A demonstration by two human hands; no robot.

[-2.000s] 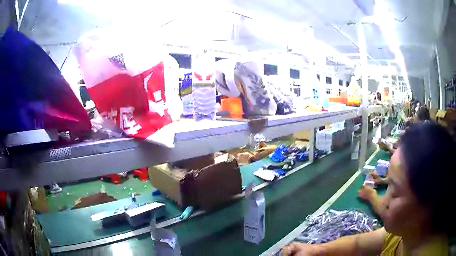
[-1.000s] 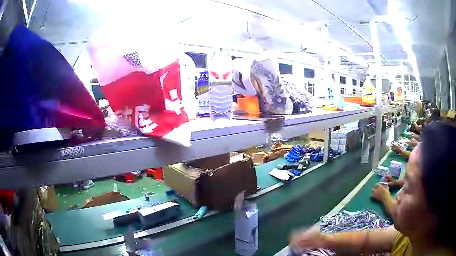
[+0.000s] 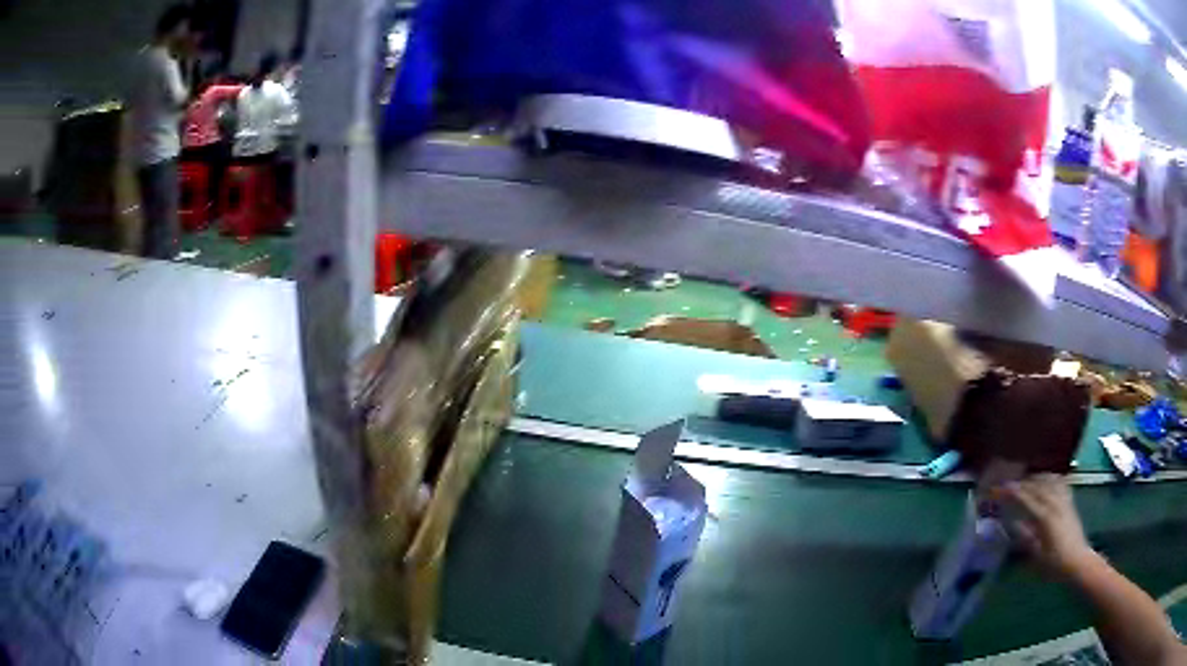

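Neither of my hands is in view. An open retail box (image 3: 655, 559) stands upright on the green belt (image 3: 781, 546) in front of me, its top flap raised and something pale inside. A second retail box (image 3: 959, 572) stands tilted in view farther right on the belt. Another person's hand (image 3: 1041, 514) is at its top, with the forearm coming from the lower right edge. Whether the fingers grip the box is hard to tell.
A metal post (image 3: 332, 312) and wrapped cardboard (image 3: 449, 429) rise left of the belt. The white table (image 3: 143, 364) bears a phone (image 3: 273, 599), a small white item (image 3: 204, 597) and blurred blue-white goods. A shelf (image 3: 729, 234) crosses overhead. A brown carton (image 3: 1022, 416) stands behind the belt.
The view has swung left, bringing in the post, white table and phone. The neighbour's head has left the picture. Both boxes have moved left along the belt, and the neighbour's hand is now at one.
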